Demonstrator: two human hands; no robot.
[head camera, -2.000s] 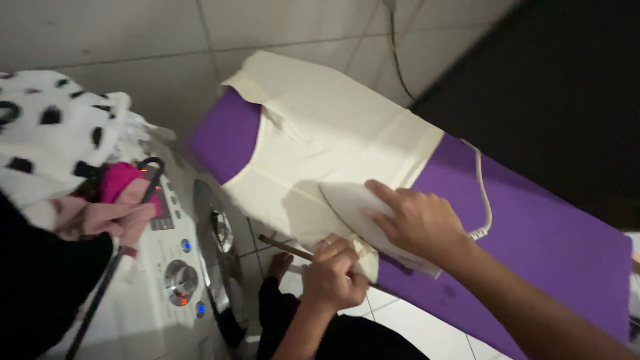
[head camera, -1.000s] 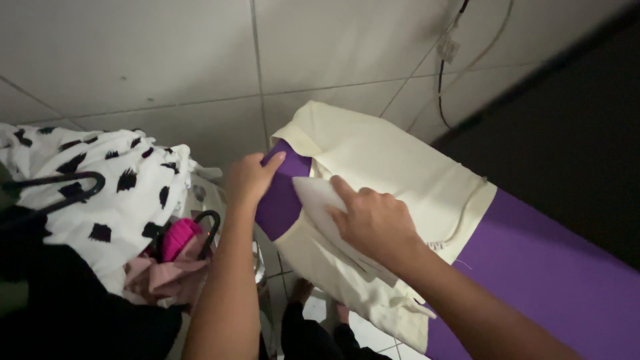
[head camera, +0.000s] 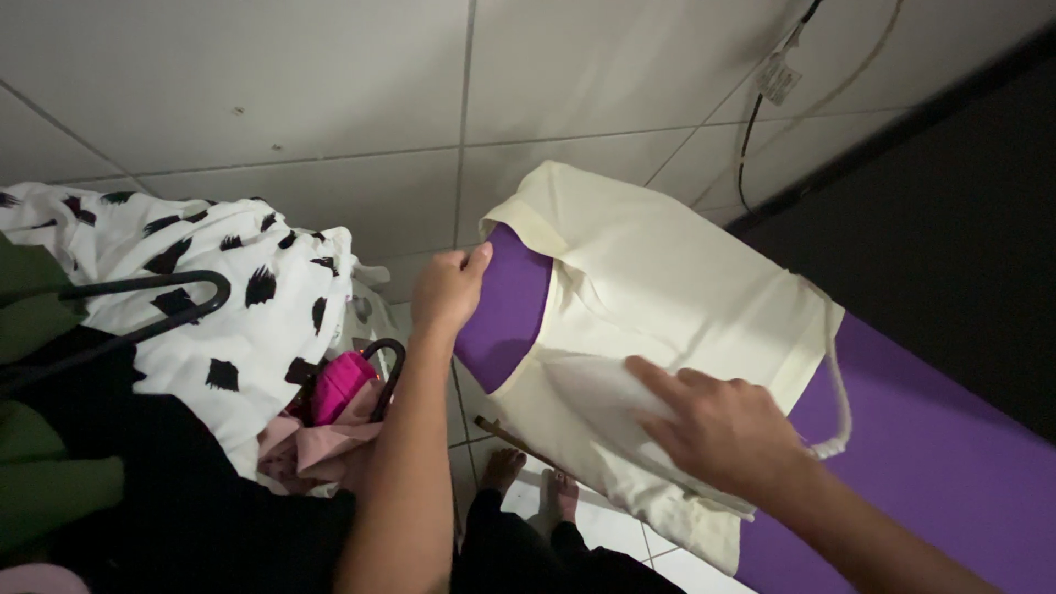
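A cream garment (head camera: 685, 256) lies over the narrow end of an ironing board with a purple cover (head camera: 924, 445). My right hand (head camera: 718, 421) is closed around a white clothes iron (head camera: 602, 396), blurred, whose pointed front rests on the lower part of the garment, near its neckline edge. The iron's pale cord (head camera: 840, 388) loops up behind my right wrist. My left hand (head camera: 452, 289) grips the bare purple tip of the board, its thumb on top and its other fingers partly hidden.
Left of the board are a white cloth with black marks (head camera: 247, 280), black hangers (head camera: 219, 301), and pink fabric (head camera: 342, 388), partly over a washing machine. A tiled wall (head camera: 330, 82) stands behind, with a hanging black cable (head camera: 747, 148). Bare feet (head camera: 505, 470) show on the floor below.
My left hand has gone from the garment's lower edge to the board's tip. Since one second ago, the iron has moved down from the neckline onto the lower part. The view has shifted.
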